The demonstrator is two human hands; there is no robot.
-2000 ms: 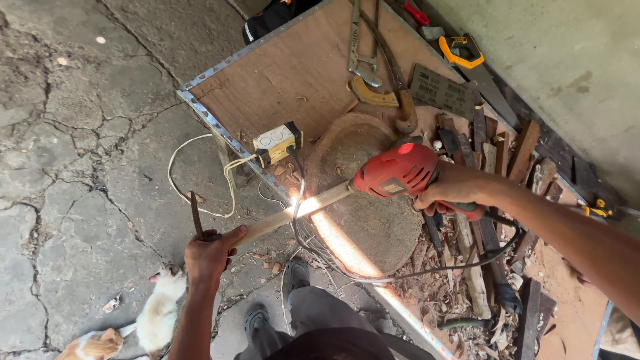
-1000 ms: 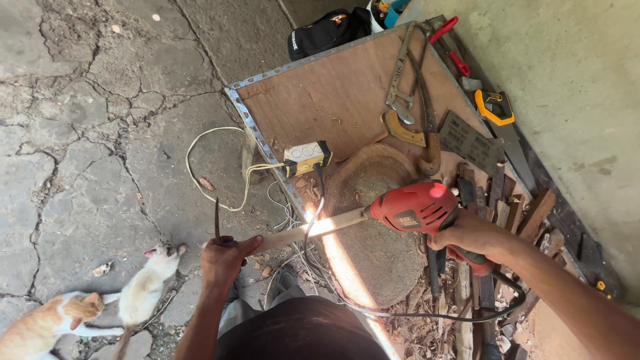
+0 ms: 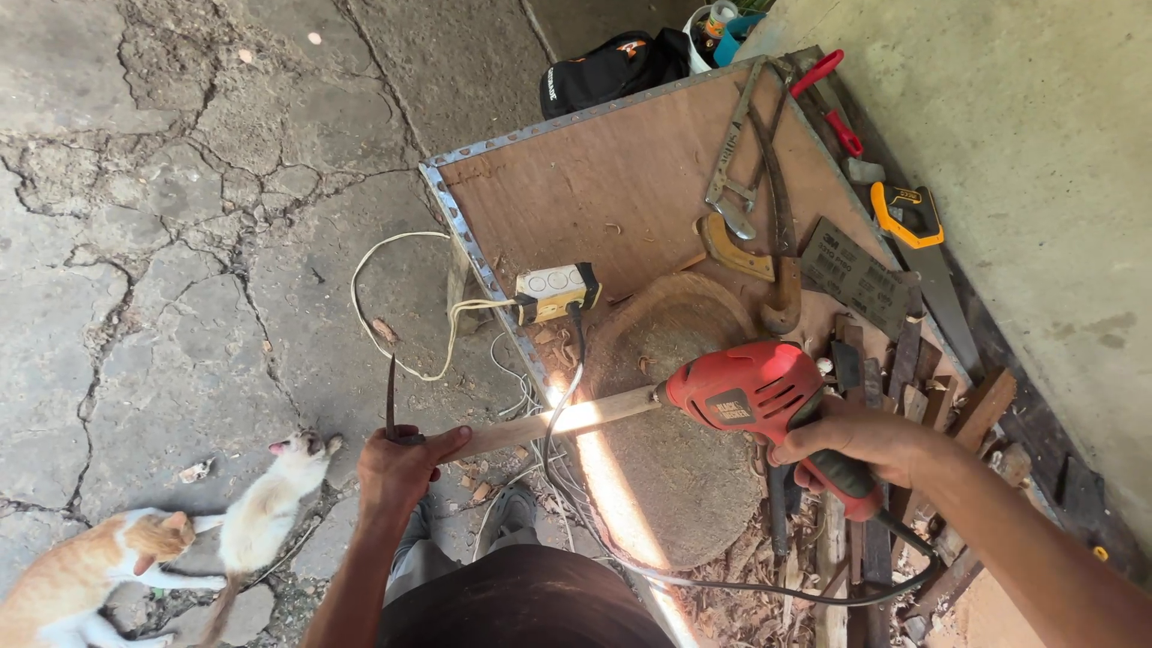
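My right hand (image 3: 837, 450) is closed around the black grip of a red Black & Decker corded power drill (image 3: 747, 387). The drill's nose points left and meets the right end of a pale, flat wooden strip (image 3: 513, 435); the bit itself cannot be seen. My left hand (image 3: 400, 459) grips the strip's left end, and a thin dark blade (image 3: 391, 396) sticks up from the same fist. Beneath the drill lies a round wood stump (image 3: 693, 504). The drill's black cord loops below it toward a yellow and white outlet box (image 3: 558, 292) at the board's left edge.
A metal-edged plywood board (image 3: 558, 198) carries a hacksaw frame (image 3: 729, 153), a curved wooden-handled blade (image 3: 781, 270), sandpaper (image 3: 850, 270) and a yellow-handled saw (image 3: 936, 288). Wood scraps (image 3: 873, 540) lie at right beside a wall. Two cats (image 3: 270, 513) (image 3: 99, 576) lie on cracked concrete at lower left.
The view has shifted, bringing the cats and the black bag more fully into sight. Both hands keep their holds, and the drill stays at the strip's right end.
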